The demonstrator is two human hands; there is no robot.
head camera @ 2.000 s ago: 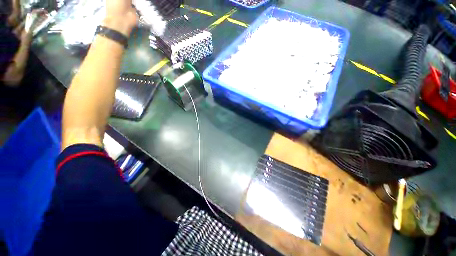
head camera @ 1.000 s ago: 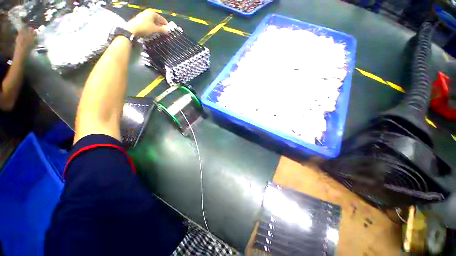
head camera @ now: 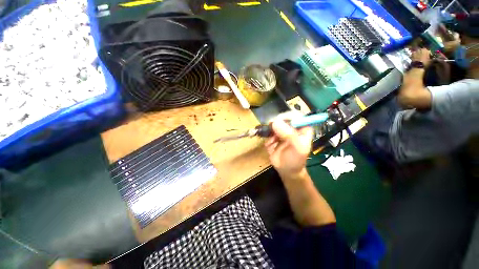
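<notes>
The black PCB panel [head camera: 163, 176] of narrow strips lies flat on the tan work board [head camera: 236, 160], shiny at its lower part. My right hand [head camera: 290, 142] is shut on the soldering iron [head camera: 302, 121], which has a light-blue handle and a dark grip. Its tip points left, above the board and right of the panel. My left hand [head camera: 79, 264] is blurred and cut off by the bottom edge at lower left; its fingers cannot be made out. Thin solder wire [head camera: 18, 241] shows at the far left.
A blue bin [head camera: 107, 100] of white parts stands at left. The black fume fan [head camera: 168, 73] stands behind the panel, beside a yellowish round container [head camera: 256, 84] with a light stick. A teal box [head camera: 333, 73] stands further right. Another person's arm [head camera: 415, 94] is at upper right.
The view has swung right. My left arm has left the stacked panels; only a bit of the hand shows at the bottom edge. My right hand has come into view holding the soldering iron.
</notes>
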